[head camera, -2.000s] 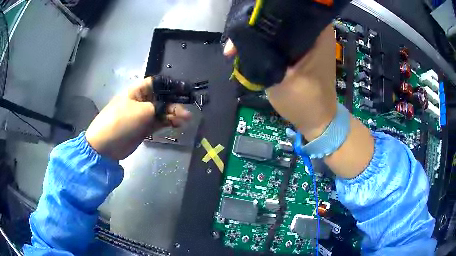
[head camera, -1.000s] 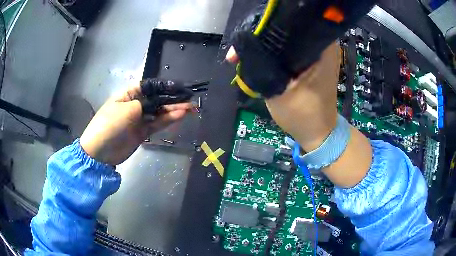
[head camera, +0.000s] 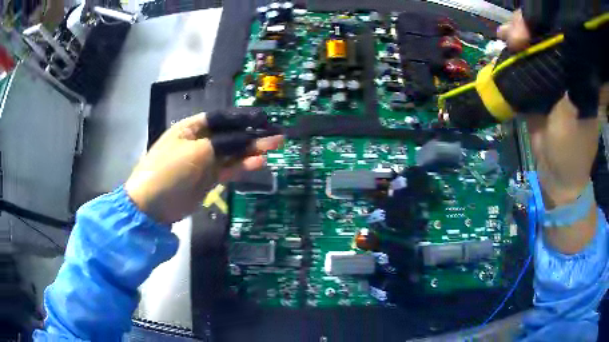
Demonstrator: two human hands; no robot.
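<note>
The green circuit board (head camera: 461,214) lies in its black fixture (head camera: 215,294). My right hand (head camera: 574,67) grips the black electric screwdriver (head camera: 494,97), which has a yellow ring and a yellow line. The tool lies over the board's upper right part, its nose pointing left. My left hand (head camera: 207,150), with black finger cots, is over the board's left edge with the fingertips together. Whether a screw is between them is too blurred to tell.
The black screw tray (head camera: 157,107) lies left of the fixture, partly behind my left hand. Grey metal surface (head camera: 120,87) runs along the left. A yellow cross mark (head camera: 214,198) is on the fixture. A thin blue cord hangs from my right wrist strap (head camera: 567,207).
The view has shifted right and shows more of the board. My left hand has moved from the tray to over the board. My right hand has moved right with the screwdriver, now lying nearly sideways.
</note>
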